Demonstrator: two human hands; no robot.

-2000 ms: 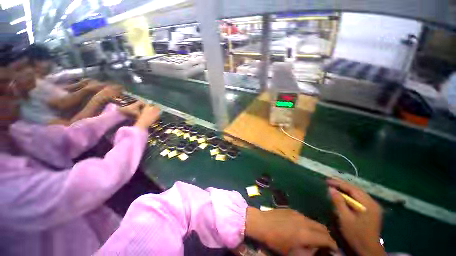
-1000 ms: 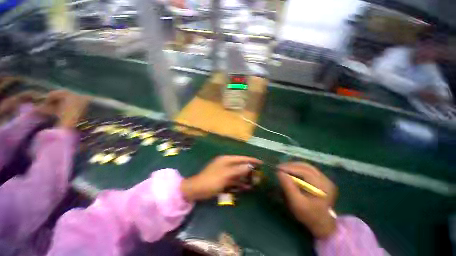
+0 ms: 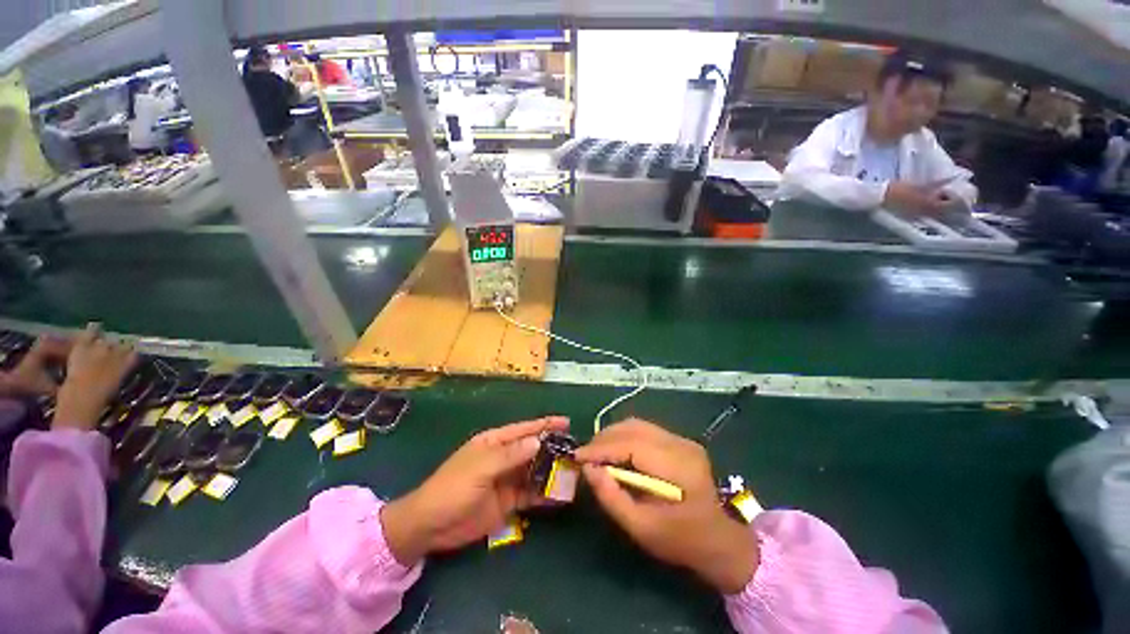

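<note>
My left hand holds a small black watch unit between thumb and fingers, with its silver-white, yellow-edged battery facing me. My right hand holds a slim yellow-handled tool like a pen, its tip end close to the unit; the fingers hide whether it touches. A white cable curves from the power supply to behind my right hand. Another battery lies on the green surface below my left hand.
Rows of watch units with batteries lie at left, near another worker's hands. The power supply stands on a tan board. A black pen-like tool and a battery lie right. A grey upright stands left; a person in white sits across.
The view has swung right and steadied. My hands have come together; my left hand now holds the unit up with its battery showing, and the yellow tool is close to it.
</note>
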